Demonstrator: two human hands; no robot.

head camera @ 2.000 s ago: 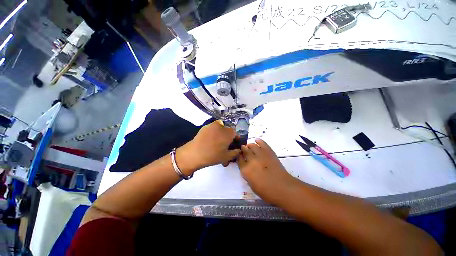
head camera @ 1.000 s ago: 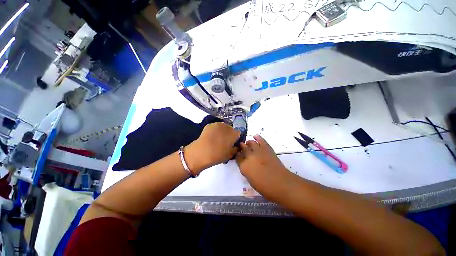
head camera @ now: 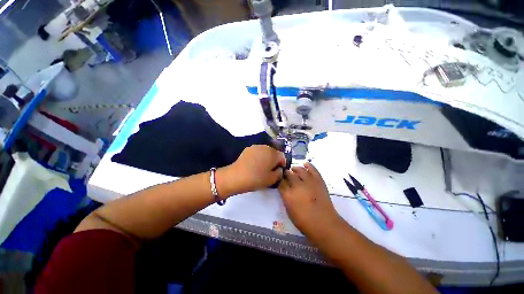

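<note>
A black garment panel (head camera: 184,140) lies left of the needle, its narrow end running under my left hand. The white sewing machine (head camera: 373,115) has its presser foot area (head camera: 296,148) just beyond my fingertips. My left hand (head camera: 255,166) is closed on the panel's narrow end beside the needle. My right hand (head camera: 304,192) pinches a small dark cloth edge right against my left fingertips. The fingers hide most of the cloth between them, so I cannot tell whether it is a separate piece.
Thread snips (head camera: 369,204) with pink and light-blue handles lie right of my right hand. Beyond are a small black swatch (head camera: 412,197), a rounded black piece (head camera: 384,153) under the machine arm and a black rectangle with cable (head camera: 510,215). A metal item (head camera: 449,74) sits on top of the machine.
The camera view has turned and shifted, so the machine and table appear tilted differently. Both hands stay together at the needle; the panel's position relative to the machine looks little changed.
</note>
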